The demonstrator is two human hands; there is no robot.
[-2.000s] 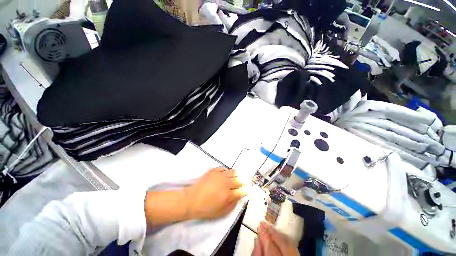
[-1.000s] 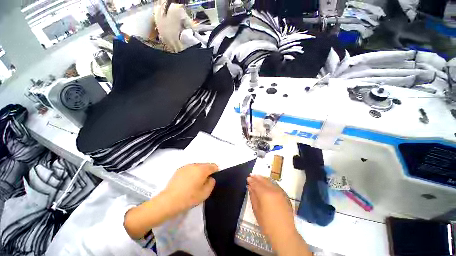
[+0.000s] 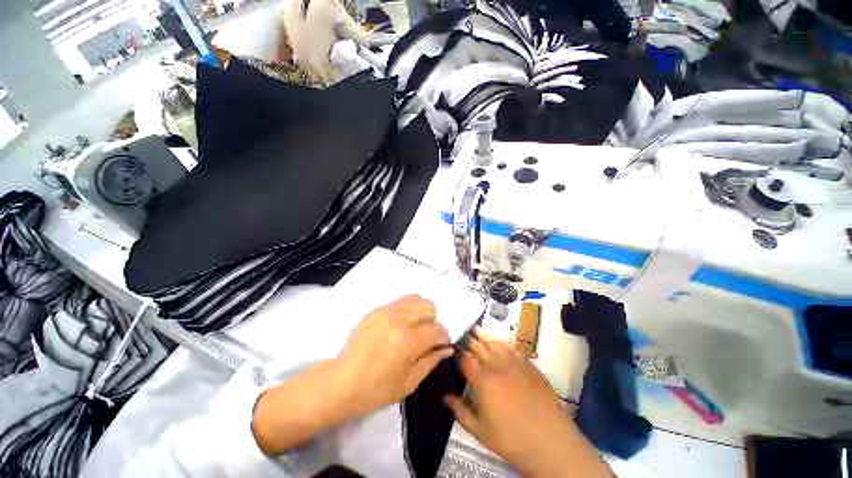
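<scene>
A white panel [image 3: 397, 278] lies on the table with its right corner near the presser foot [image 3: 498, 297] of the sewing machine [image 3: 598, 233]. A black fabric panel [image 3: 430, 411] hangs below it toward the front edge. My left hand [image 3: 397, 347] holds the white panel's near edge, fingers bent together. My right hand [image 3: 500, 387] pinches the edge where black and white meet, just in front of the presser foot. The fingertips of both hands nearly touch. A tan block [image 3: 528, 329] is right of the needle area.
A tall stack of black-topped panels [image 3: 271, 177] stands left of the machine. Tied bundles [image 3: 70, 373] lie lower left. A dark cloth scrap [image 3: 603, 373], pink-handled snips [image 3: 698, 403] and a flat black rectangle [image 3: 799, 457] lie right. More fabric piles [image 3: 747, 126] are behind the machine.
My left hand has moved right toward my right hand, which now bends its fingers over the fabric edge. Less of the black panel shows between the hands. The view has shifted slightly.
</scene>
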